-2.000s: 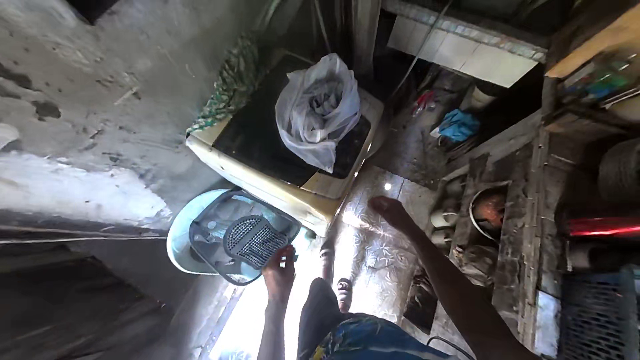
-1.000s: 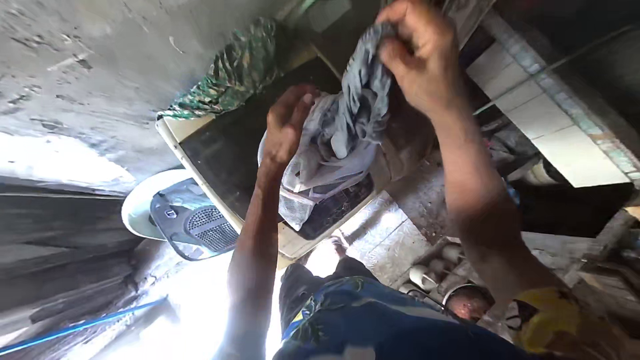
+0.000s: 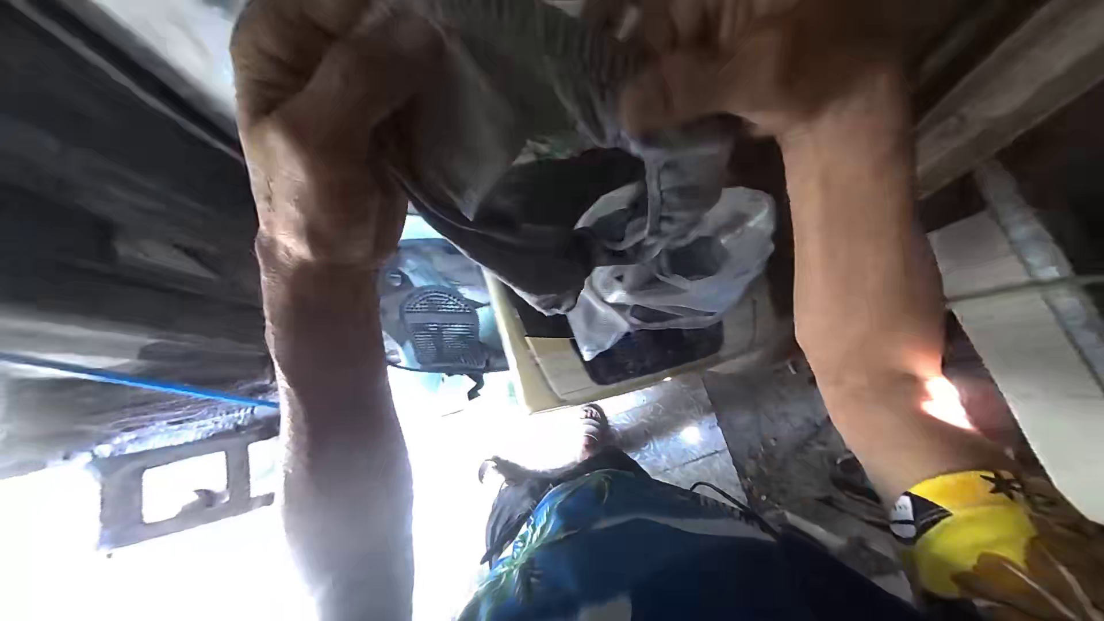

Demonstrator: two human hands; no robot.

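A dark grey cloth (image 3: 509, 112) is stretched between my two raised hands close to the camera. My left hand (image 3: 328, 95) grips its left side, at the top left. At the top right my right hand (image 3: 733, 69) is closed on the bunched other side; its fingers are blurred. Beneath the cloth, a translucent white plastic bag (image 3: 716, 259) lies on a cream-coloured top-loading washing machine (image 3: 552, 379) with a dark lid and panel. The bag is partly hidden by the cloth, so its contents cannot be made out fully.
A light blue basin (image 3: 423, 228) with a dark plastic piece with a round grille (image 3: 440, 328) stands left of the machine. A blue line (image 3: 138, 379) runs along the left. A hollow block (image 3: 185, 492) is lower left. Wooden beams (image 3: 1018, 86) and pale tiles (image 3: 992, 293) are at right.
The hands were apart and low, then over the bag with a twisted grey cloth in the right hand. Now both hands hold a spread cloth nearer the camera. The view has shifted.
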